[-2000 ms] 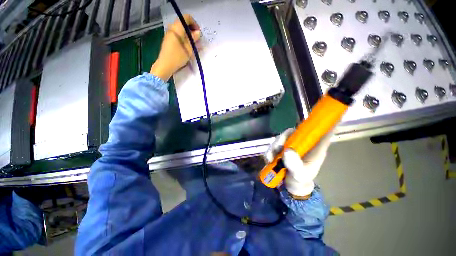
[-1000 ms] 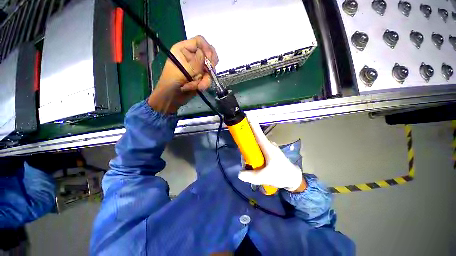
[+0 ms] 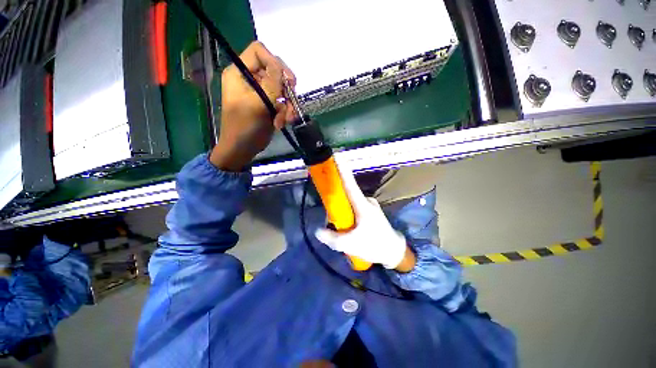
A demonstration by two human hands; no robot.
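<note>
My right hand [image 3: 370,233], in a white glove, is closed around the orange body of the electric screwdriver [image 3: 331,190]. Its black nose points up and left, and the silver bit [image 3: 295,101] reaches the fingertips of my bare left hand [image 3: 252,93]. The left fingers are bent at the bit tip, beside the near left corner of the metal case [image 3: 352,36]. Whether they pinch a screw is too small to tell. The case lies flat, its slotted side panel [image 3: 381,84] facing me. The black cord [image 3: 229,49] crosses over my left hand.
More metal cases [image 3: 90,93] with dark sides stand at the left on the green belt [image 3: 188,118], with red strips [image 3: 160,43] between them. A silver edge rail [image 3: 424,146] runs along the front. A ball transfer table [image 3: 557,57] is at the right. Another person's blue sleeve [image 3: 54,287] shows lower left.
The screwdriver has swung from the right, over the ball table, to my left hand. My left hand has come off the case top to the bit tip. The view has shifted slightly since.
</note>
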